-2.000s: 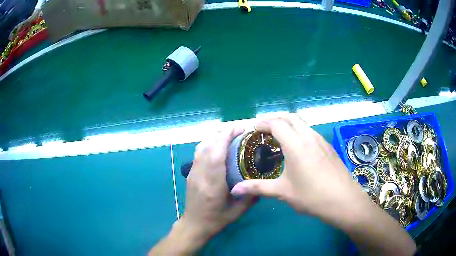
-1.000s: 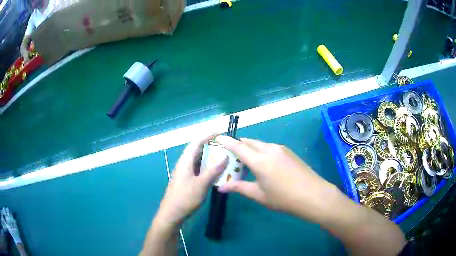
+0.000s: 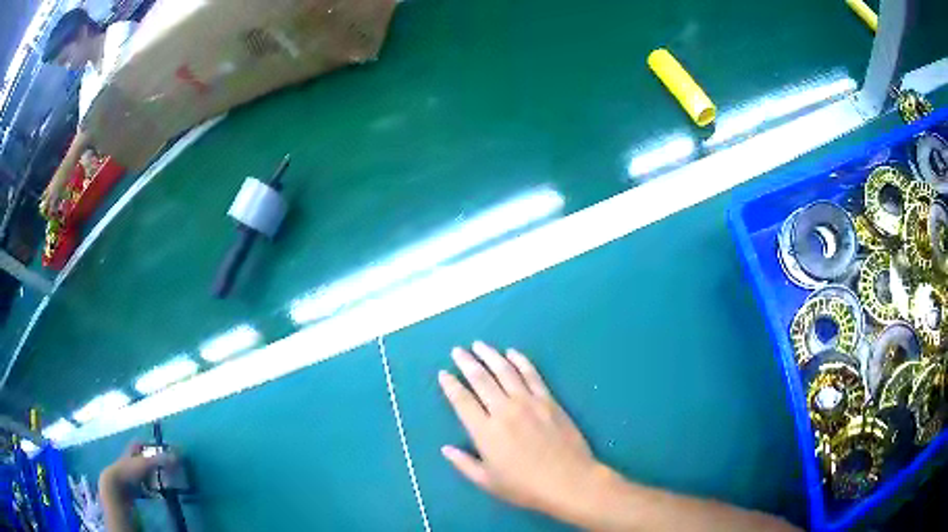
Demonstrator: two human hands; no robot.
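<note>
My left hand is at the lower left, small and partly blurred, with its fingers on a grey cylindrical unit. That unit's short rod points away from me and its longer black handle points toward me. My right hand is over the green worktop, palm down, fingers spread, holding nothing. A second cylindrical unit lies on the green belt, black handle toward me. Gold and silver rings fill a blue bin at the right.
A pale rail divides worktop and belt, with an upright post at the upper right. A yellow tube lies on the belt. A brown carton, a person and a red bin are upper left; blue bins stand lower left.
My left hand has moved far left with the cylindrical unit. My right hand has let go of it and is open. The view has shifted; the belt unit appears farther left and lower.
</note>
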